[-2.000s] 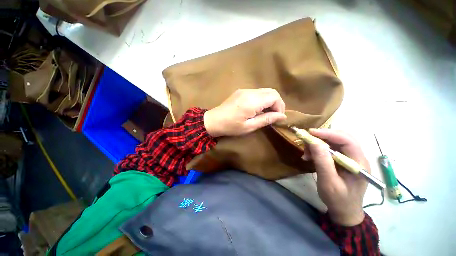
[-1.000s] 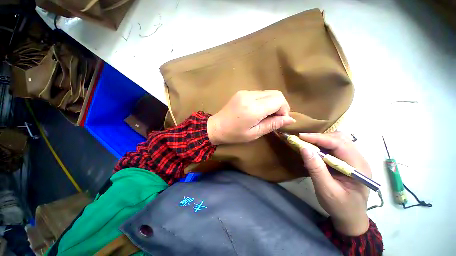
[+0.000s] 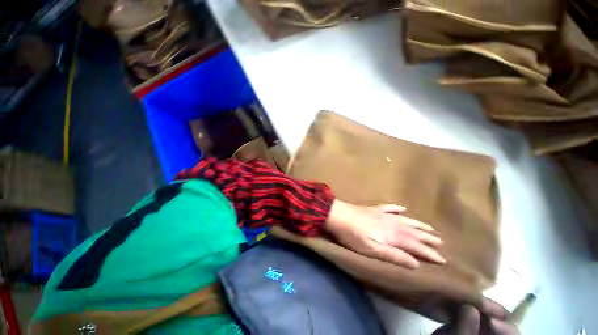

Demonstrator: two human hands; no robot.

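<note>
The tan-brown bag body lies on the white tabletop in front of me. My left hand lies flat on its near part, palm down, fingers extended and slightly apart, gripping nothing. My right hand is at the bag's lower right corner, blurred, in shadow and cut off by the bottom edge; whether it holds anything is unclear. A blurred stick-like tool end shows just right of it; I cannot tell which tool it is.
Brown bag pieces with pale edges are heaped at the table's far right, and another piece lies at the far edge. A blue bin with brown pieces stands left of the table.
The view has swung, bringing the far-right heap into sight. My left hand has gone from pinching the bag to lying flat on it. My right hand has moved to the bag's right corner.
</note>
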